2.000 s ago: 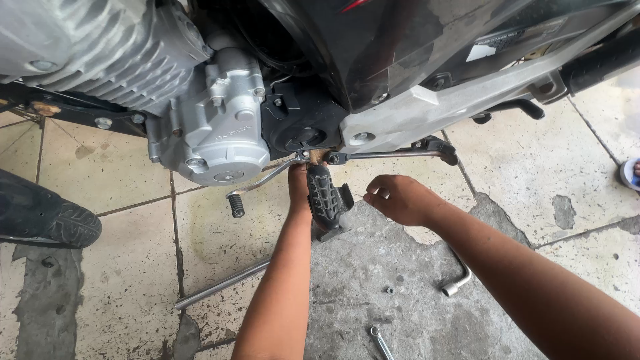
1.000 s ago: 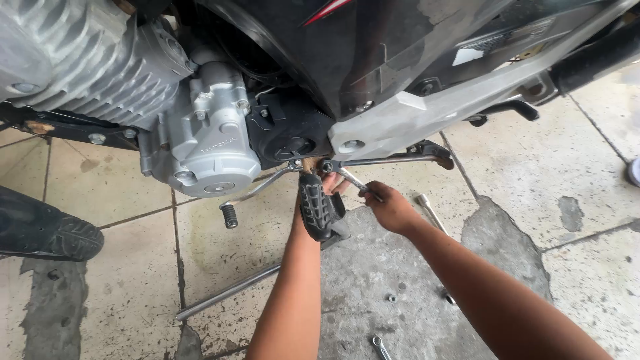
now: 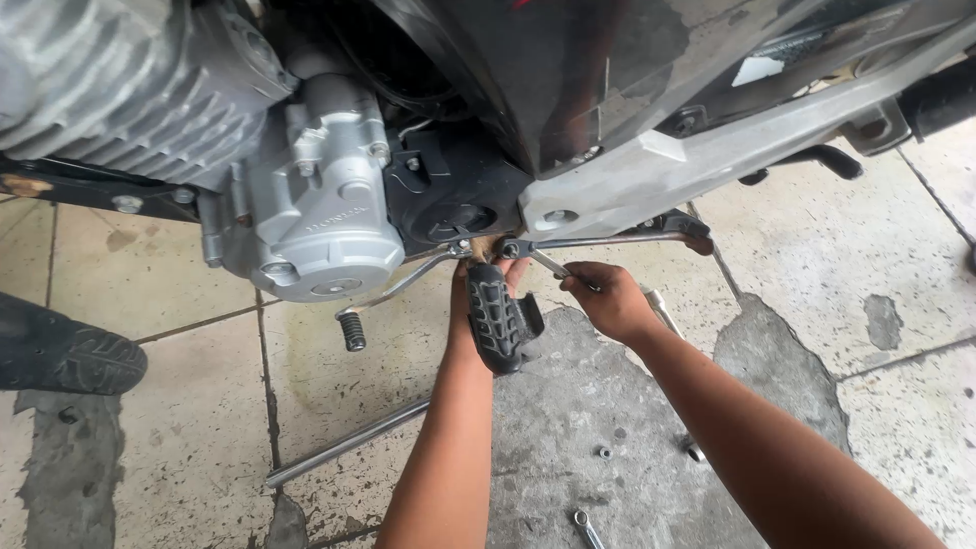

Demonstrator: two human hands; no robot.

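Note:
My right hand (image 3: pixel 606 297) is closed around a metal wrench (image 3: pixel 550 264), whose far end meets the bolt (image 3: pixel 511 249) at the pivot of the side stand (image 3: pixel 621 239). My left hand (image 3: pixel 515 273) reaches up behind the rubber-covered footpeg (image 3: pixel 492 316); some fingers show beside the pivot, the rest is hidden, and what it touches cannot be told. Left of the footpeg, the gear shift lever (image 3: pixel 400 286) ends in a ribbed rubber tip (image 3: pixel 351 331). Above are the silver engine cover (image 3: pixel 328 229) and a black plastic cover (image 3: pixel 457 191) of the motorcycle.
A long metal bar (image 3: pixel 347 444) lies on the tiles left of my left forearm. A combination wrench (image 3: pixel 586 528), a small nut or socket (image 3: pixel 605 452) and a socket wrench (image 3: pixel 662 309), partly behind my right arm, lie on the floor. The front tyre (image 3: pixel 72 354) is at far left.
My right hand has moved up toward the stand pivot, and the wrench in it now meets the bolt there. My left hand remains behind the footpeg.

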